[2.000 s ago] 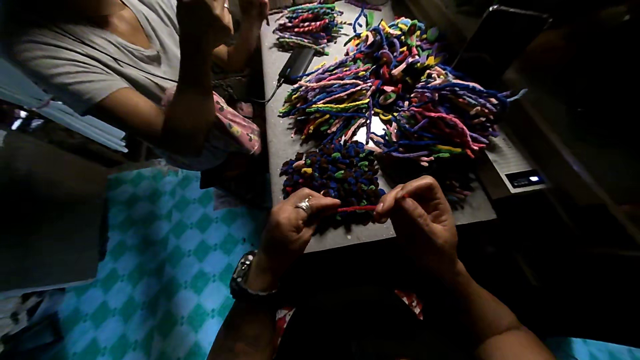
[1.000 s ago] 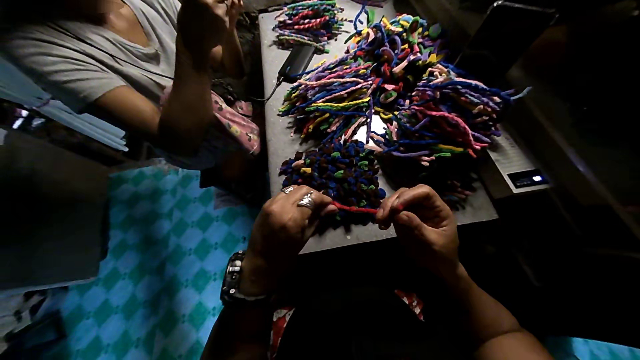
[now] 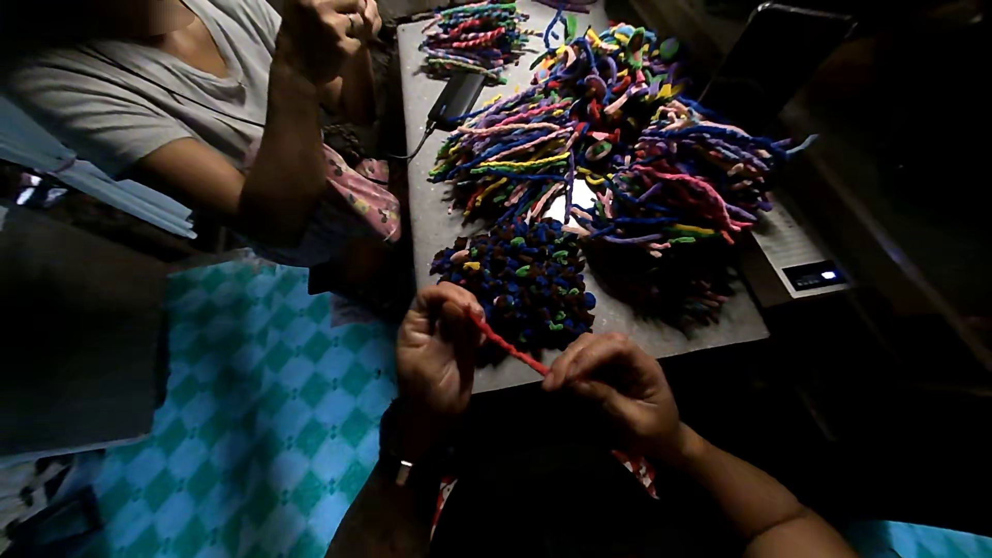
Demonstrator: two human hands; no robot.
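Observation:
A short red twisted cord runs between my hands above the near edge of the table. My left hand pinches its upper left end, and my right hand pinches its lower right end. Just beyond lies a pile of small dark blue and brown fuzzy pieces with green specks. Farther back, large bundles of multicoloured fuzzy cords spread over the table, with another heap of cords to the right. A smaller bundle of twisted cords rests at the far left of the table.
The grey table holds a dark device with a cable. A phone-like slab leans at the back right, above a white device with a lit display. A co-worker sits at the left, hands raised, above a checkered floor.
My left hand has turned and risen, so the red cord now slants down to the right instead of lying nearly level. Both hands still hold its ends.

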